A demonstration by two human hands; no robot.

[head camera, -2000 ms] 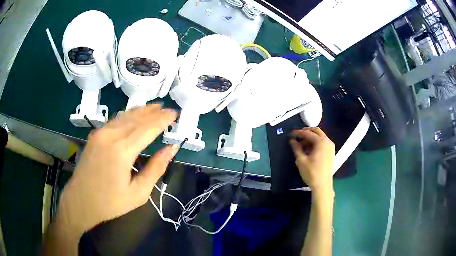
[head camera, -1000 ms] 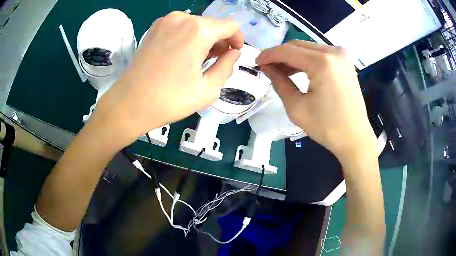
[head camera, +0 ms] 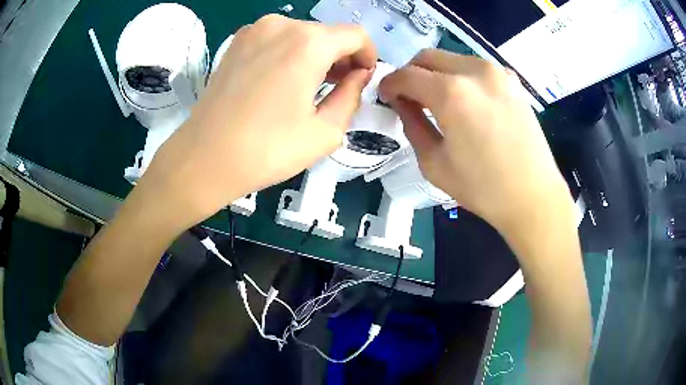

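Note:
My left hand [head camera: 289, 105] and my right hand [head camera: 474, 124] meet at the head of the third white camera [head camera: 353, 162]. The fingertips of each hand are pinched together close to the top of its head, above the dark lens face. What they pinch, if anything, is too small or hidden to tell. The camera stands upright on its white bracket. The leftmost camera [head camera: 162, 64] shows almost whole, with its antenna at its left. The second camera is mostly hidden behind my left hand. The rightmost camera [head camera: 395, 214] is partly hidden behind my right hand.
Black leads run from the brackets over the bench edge to bunched white cables [head camera: 293, 323]. A black mouse pad [head camera: 470, 259] with a small blue chip [head camera: 453, 213] lies right of the cameras. A monitor [head camera: 587, 45] stands at the upper right, with a clear bag [head camera: 376, 30] near it.
Both hands have moved from the lower left and the mouse pad up to the third camera's head. Over the last second they have barely moved; the view has shifted slightly.

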